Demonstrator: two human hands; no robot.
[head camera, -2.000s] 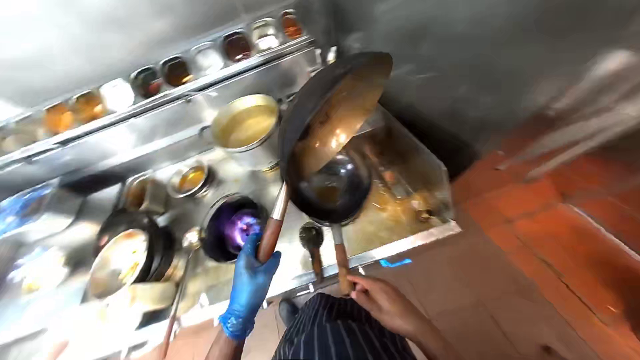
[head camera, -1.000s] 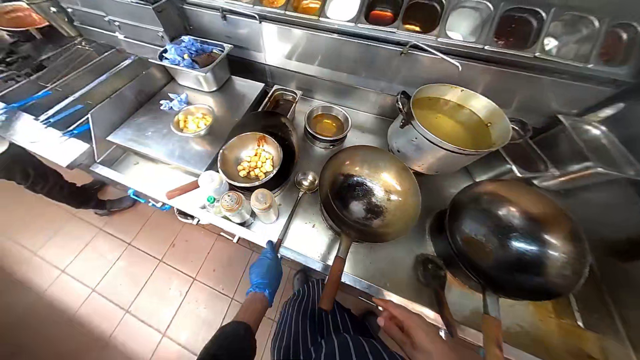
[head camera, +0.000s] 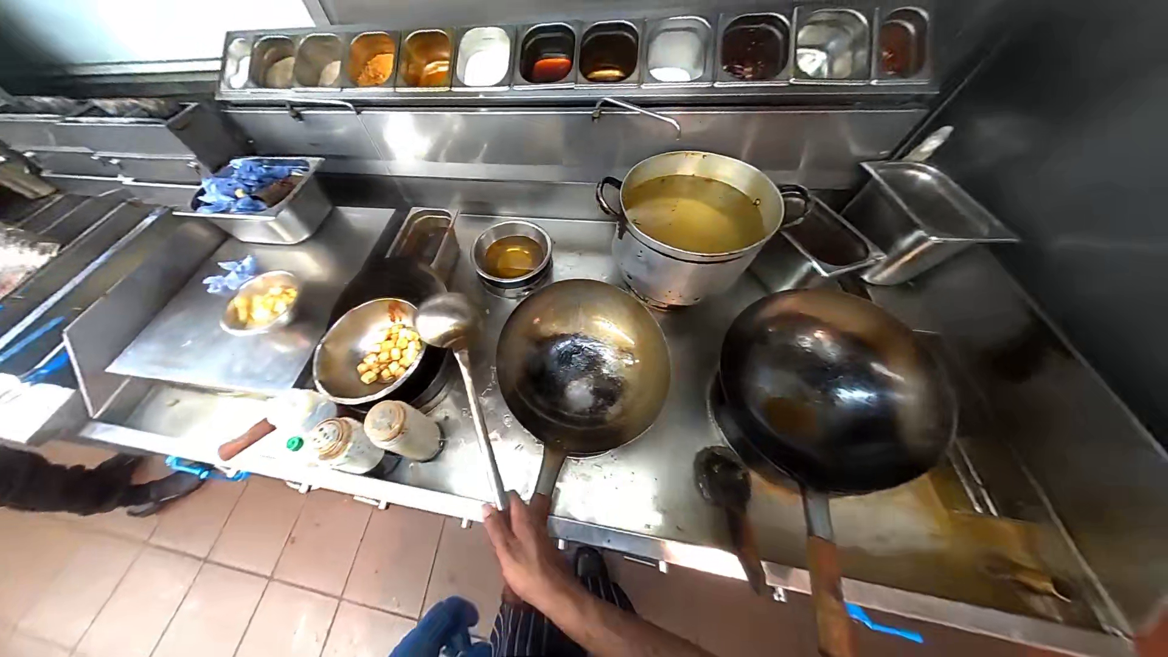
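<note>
My bare right hand (head camera: 531, 554) is at the counter's front edge, closed around the handle end of a metal ladle (head camera: 447, 320). The ladle's bowl is beside a pan of yellowish cubed food (head camera: 388, 354). A steel wok (head camera: 584, 365) sits upright on the cooktop, its wooden handle (head camera: 542, 507) running beside and partly behind my right hand. My left hand (head camera: 447, 624), in a blue glove, is low at the bottom edge; its fingers are not clear. To the right, a dark wok (head camera: 838, 391) rests over another wok, near a dark ladle (head camera: 724, 479).
A pot of yellow liquid (head camera: 695, 214) stands behind the woks, beside a small bowl of oil (head camera: 513, 256). Shaker jars (head camera: 402, 430) stand front left. Seasoning tins (head camera: 549, 55) line the back shelf. A person's leg (head camera: 68, 493) shows at far left.
My left hand was on the wooden wok handle two seconds ago, then by the ladle's handle; now it is lower. My right hand has moved left and taken the ladle. The middle wok, tilted up earlier, is down.
</note>
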